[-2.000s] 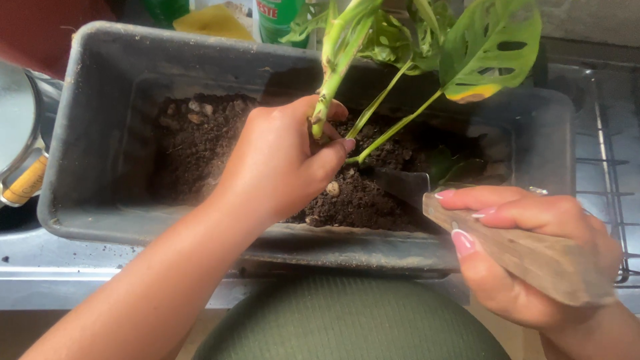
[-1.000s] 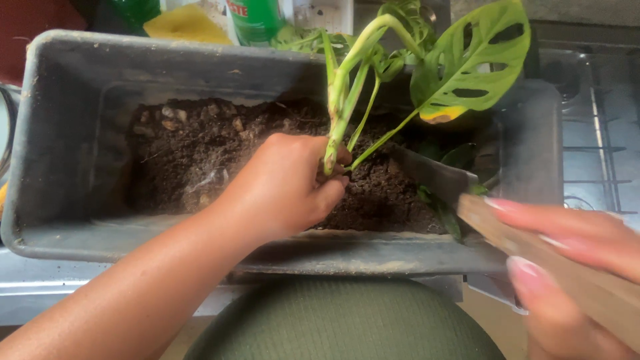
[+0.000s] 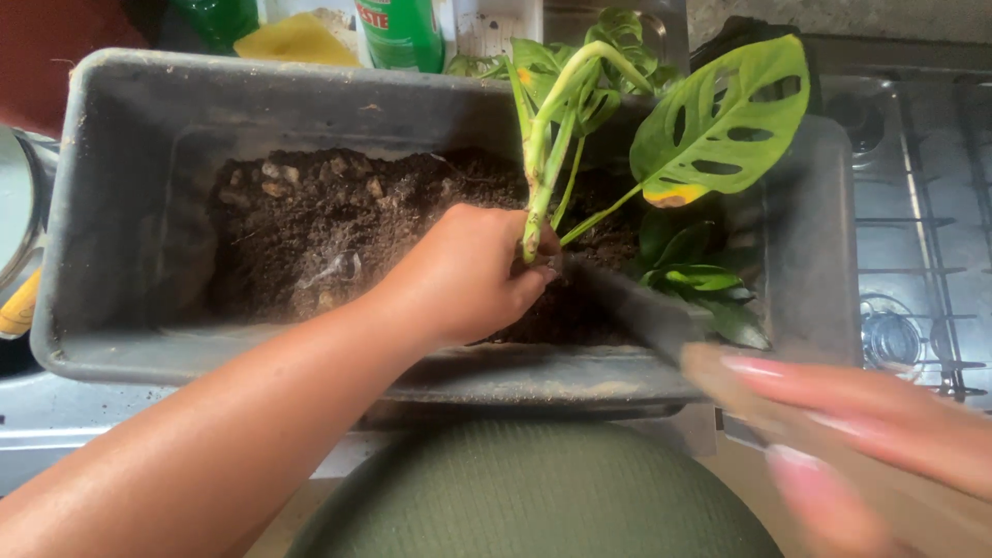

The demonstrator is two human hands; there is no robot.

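Note:
My left hand (image 3: 484, 275) grips the base of a plant's thick green stem (image 3: 540, 155) at the soil (image 3: 287, 240) in a long grey plastic planter (image 3: 256, 97). The plant's large holed leaf (image 3: 732, 128), yellow and brown at its base, leans right. My right hand (image 3: 860, 449), blurred, holds the wooden handle (image 3: 744, 395) of a trowel-like tool. Its dark metal blade (image 3: 639, 310) points into the planter, close to my left fingers; its tip is too blurred to place exactly. Small dark green leaves (image 3: 697, 277) lie at the planter's right end.
Behind the planter stand a green bottle (image 3: 399, 35) and a yellow cloth or sponge (image 3: 294, 40). A gas stove with wire grates (image 3: 914, 271) is at the right. A round metal-rimmed vessel (image 3: 15, 201) sits at the left edge. My green ribbed clothing (image 3: 535, 496) is close to the planter's front.
My right hand and the tool have shifted right and lower relative to the planter since the earliest frame. More small leaves show at the planter's right end. My left hand keeps its hold on the stem.

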